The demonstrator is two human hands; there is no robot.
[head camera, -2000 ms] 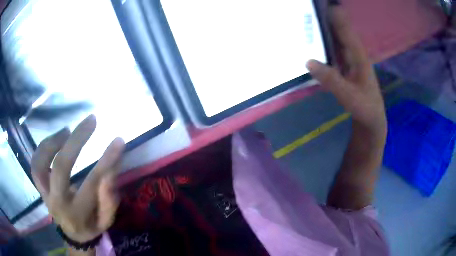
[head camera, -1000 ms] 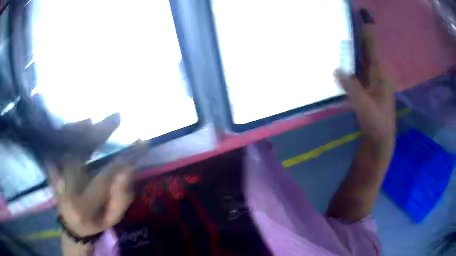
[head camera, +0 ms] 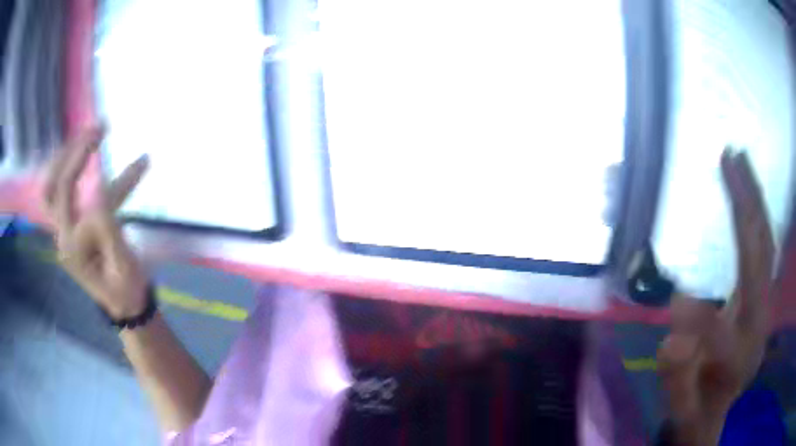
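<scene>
Three tablets lie side by side. The left tablet [head camera: 183, 122], middle tablet [head camera: 471, 139] and right tablet [head camera: 707, 113] have bright white screens; dark bezels show on the left and middle ones. Pale sheet shows along their lower edges. My left hand [head camera: 96, 226] is open, fingers spread, at the left tablet's lower left corner; contact is unclear. My right hand [head camera: 720, 305] is open, fingers apart, over the right tablet's lower part, holding nothing. A black finger cot [head camera: 648, 283] seems to cover one of its fingertips. Blur and glare hide screen details.
The pink-red bench edge [head camera: 393, 294] runs below the tablets. Dark slabs with pale edges [head camera: 33, 78], perhaps stacked tablets, stand at the far left. Below are the grey floor, a yellow line [head camera: 202, 303] and a blue bin or bag [head camera: 755, 420] at lower right.
The view has turned and levelled, bringing a tablet in at the right. My left hand has left the screen it was over for a tablet's outer corner. My right hand is now over another tablet.
</scene>
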